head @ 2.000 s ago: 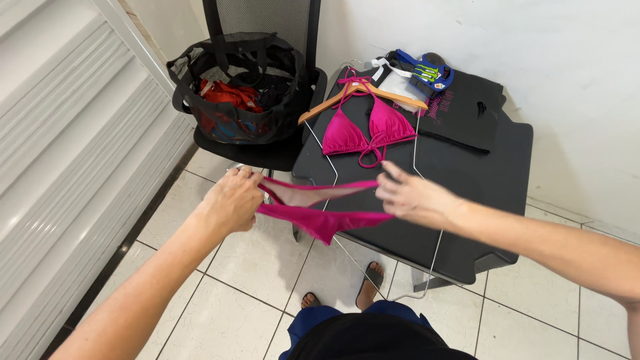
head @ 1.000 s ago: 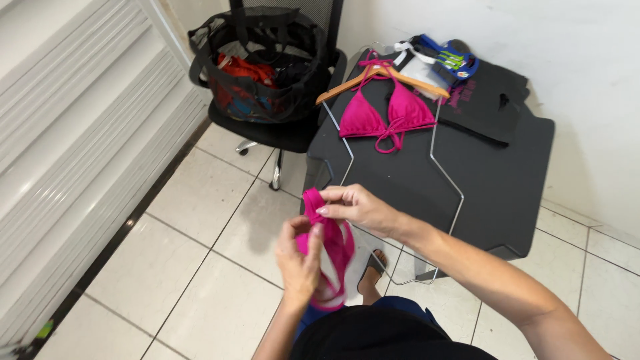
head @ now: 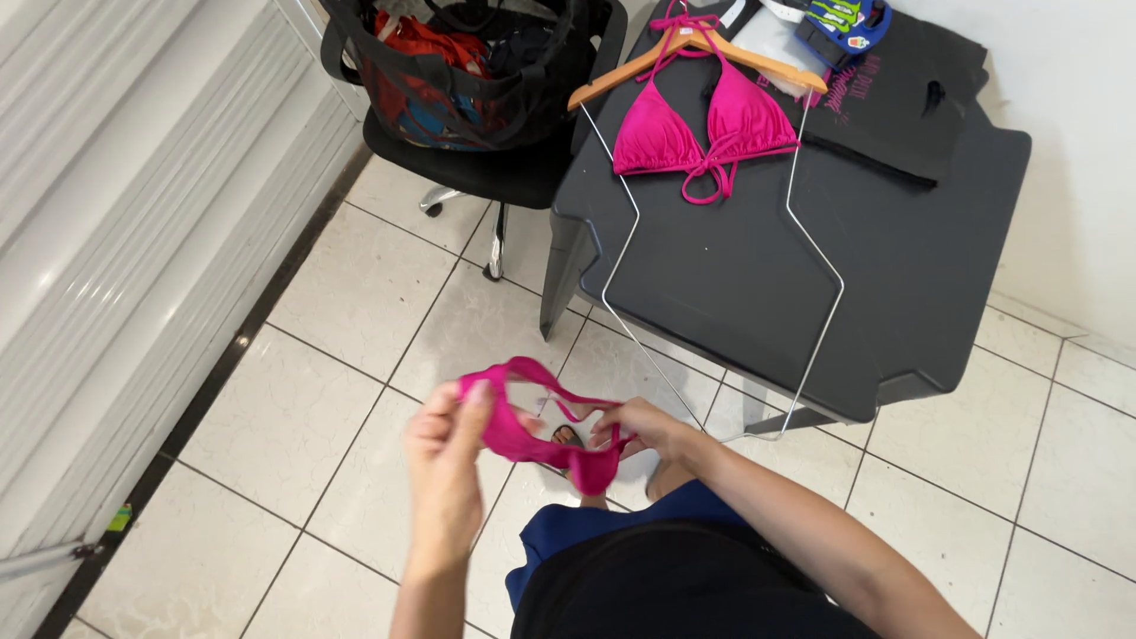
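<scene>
Pink bikini bottoms (head: 522, 437) hang in the air between my two hands, their waist and leg edges forming loops. My left hand (head: 451, 435) pinches them at the left side, thumb on top. At the right side my right hand (head: 641, 428) grips their edge, some fingers hidden by the cloth. Beyond the hands, a pink triangle bikini top (head: 706, 133) lies on a dark grey plastic table (head: 719, 257), strung on a wooden hanger (head: 772, 67). A bent metal wire frame (head: 839, 284) runs down from the hanger past the table's near edge.
A black mesh bag (head: 532, 98) with red and dark clothes stands on a black office chair (head: 470, 173) at the upper left. A black printed bag (head: 914, 115) and a blue strapped item (head: 852, 31) lie on the table's far side. A ribbed white shutter (head: 133, 177) borders the left.
One second ago my hands held the pink bottoms bunched close together; now they are apart with the cloth opened between them. The view has shifted.
</scene>
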